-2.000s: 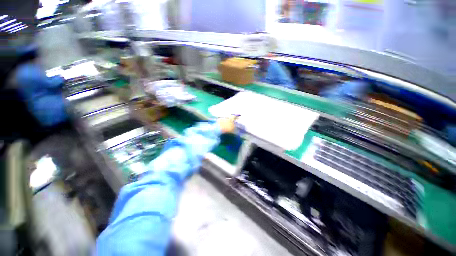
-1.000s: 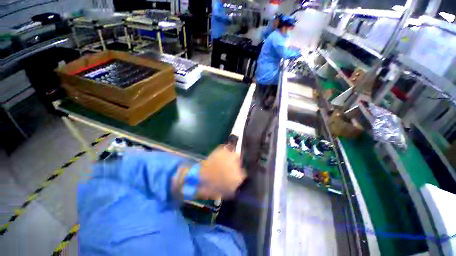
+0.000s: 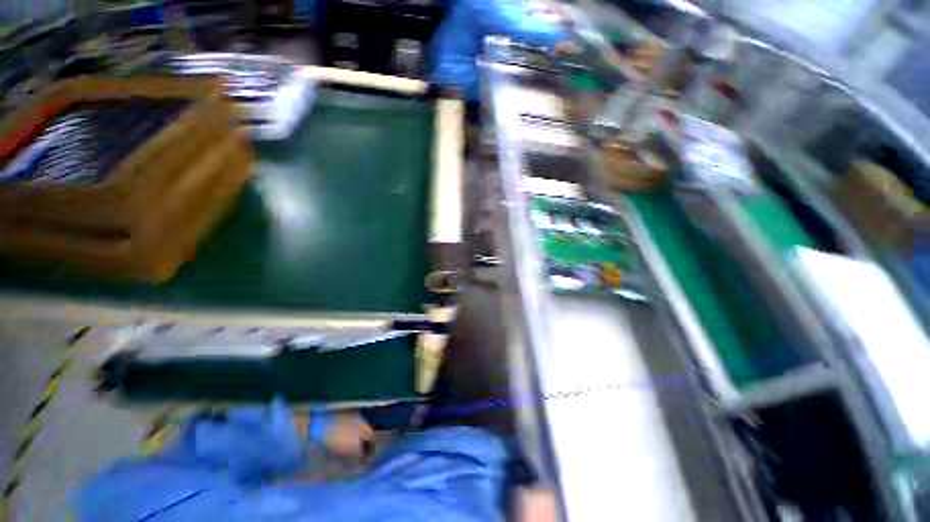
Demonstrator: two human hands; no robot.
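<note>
My left hand (image 3: 347, 435), with a blue strap at its wrist, is low in the view beside the trolley's near edge. It is small and blurred, and its fingers are unclear. My right hand (image 3: 535, 504) is cut off by the bottom edge beside the conveyor rail, and its fingers are out of view. A green circuit board (image 3: 583, 248) with white, dark and yellow-orange parts lies between the conveyor rails, beyond both hands. Neither hand touches it.
The green-topped trolley (image 3: 352, 194) stands at left with an open brown carton (image 3: 199, 204) of dark parts and white trays (image 3: 275, 102). A person's blue sleeve (image 3: 459, 46) shows at the top. A white slab (image 3: 867, 316) lies on the right shelf. A blue cord crosses the conveyor.
The view has swung from the shelves to the trolley and conveyor, then tilted down. My left hand now shows lower and further left than a second ago. My right hand has come into view.
</note>
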